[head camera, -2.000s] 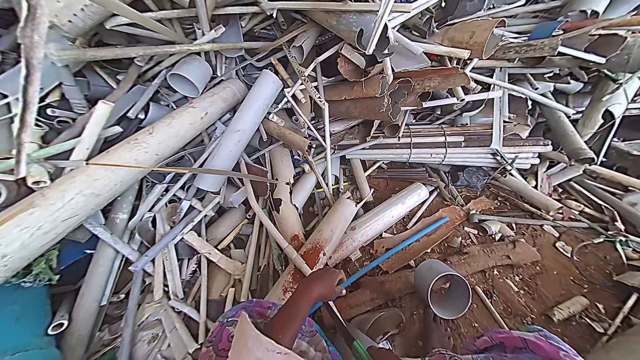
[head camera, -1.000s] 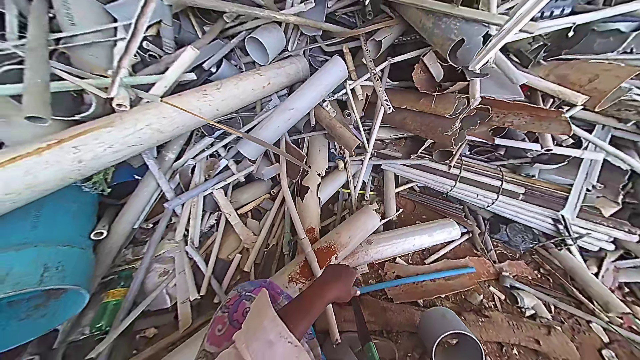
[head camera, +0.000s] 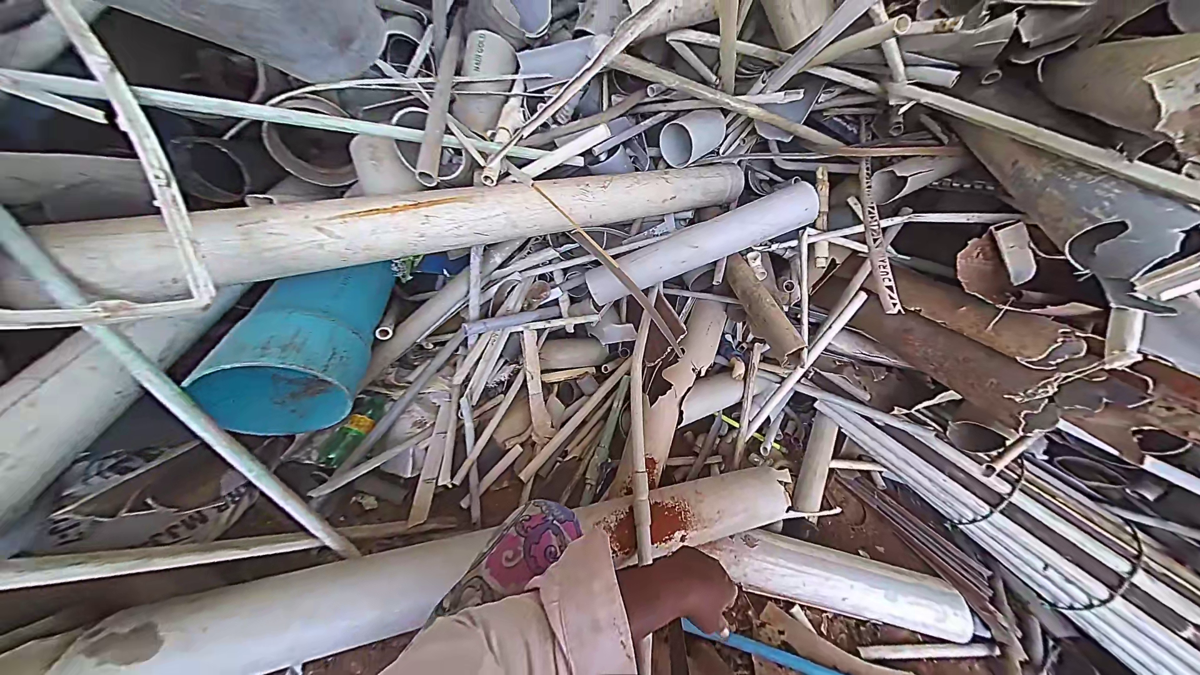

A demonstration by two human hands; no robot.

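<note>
My left hand [head camera: 698,591], in a light sleeve [head camera: 525,623], is at the bottom centre. Its fingers are closed around the end of a thin blue pipe [head camera: 764,653], which runs down to the right out of the frame. Just behind the hand lie a white pipe [head camera: 834,581] and a wide pipe with a rust-red stain [head camera: 741,502]. A thin pale strip [head camera: 640,422] stands upright beside the wrist. My right hand is outside the view.
Patterned cloth [head camera: 530,548] shows over my knee. A large blue pipe [head camera: 291,352] lies left, under a long whitish pipe [head camera: 403,220]. Tied thin white pipes [head camera: 975,525] lie at the right. Broken brown pipes [head camera: 947,347] and a green bottle [head camera: 352,436] are among the scrap.
The view has swung strongly to the left. The blue pipe pointed up to the right from my left hand at first; now it slopes down to the right.
</note>
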